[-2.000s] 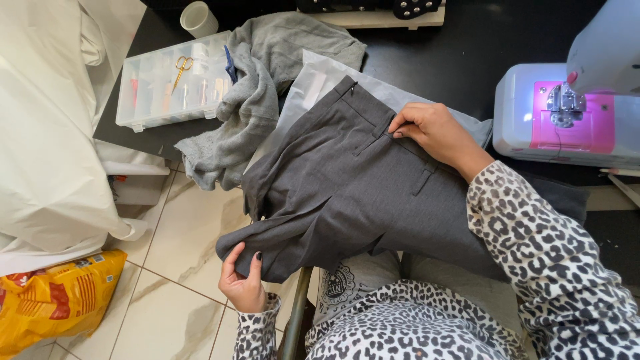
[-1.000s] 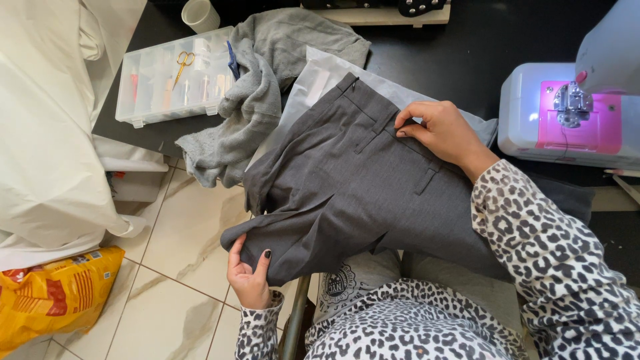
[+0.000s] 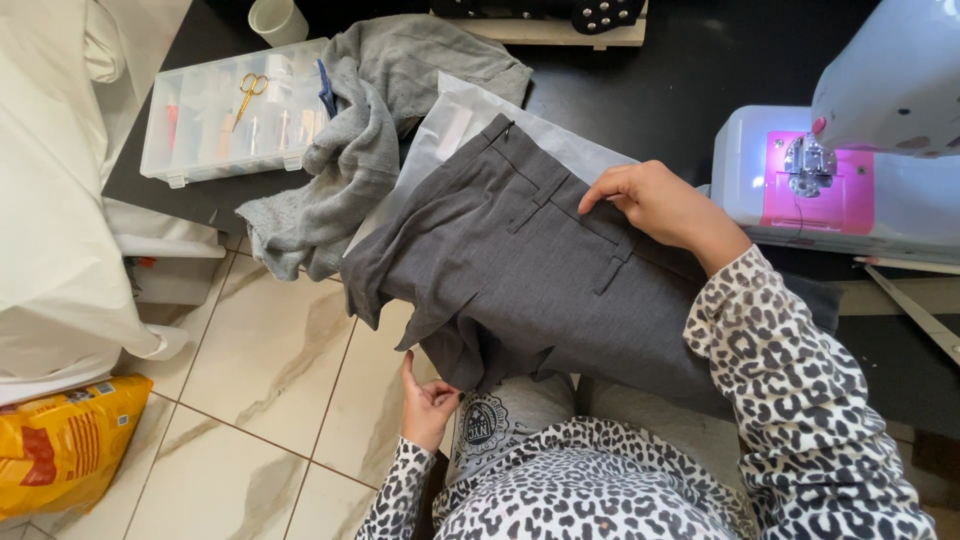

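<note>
Dark grey trousers (image 3: pixel 555 255) with belt loops lie across my lap and the table edge, partly over a translucent plastic bag (image 3: pixel 420 161). My right hand (image 3: pixel 652 202) pinches their waistband near a belt loop. Below the lower left folds is my left hand (image 3: pixel 429 401), its index finger pointing up and its thumb at the hanging cloth; whether it grips the cloth I cannot tell. To the right stands a white and pink sewing machine (image 3: pixel 795 180), its lamp lit. A crumpled grey cloth (image 3: pixel 356 142) lies left of the trousers.
A clear compartment box (image 3: pixel 199 112) with gold-coloured scissors (image 3: pixel 251 97) on it sits at the table's left, beside a white cup (image 3: pixel 277 21). Long scissors (image 3: pixel 911 307) lie at the right. White fabric (image 3: pixel 52 202) hangs at the left above a yellow bag (image 3: pixel 71 442) on the tiled floor.
My left hand has moved down from the trouser fold it held, and that fold now hangs differently. My right hand stays at the waistband.
</note>
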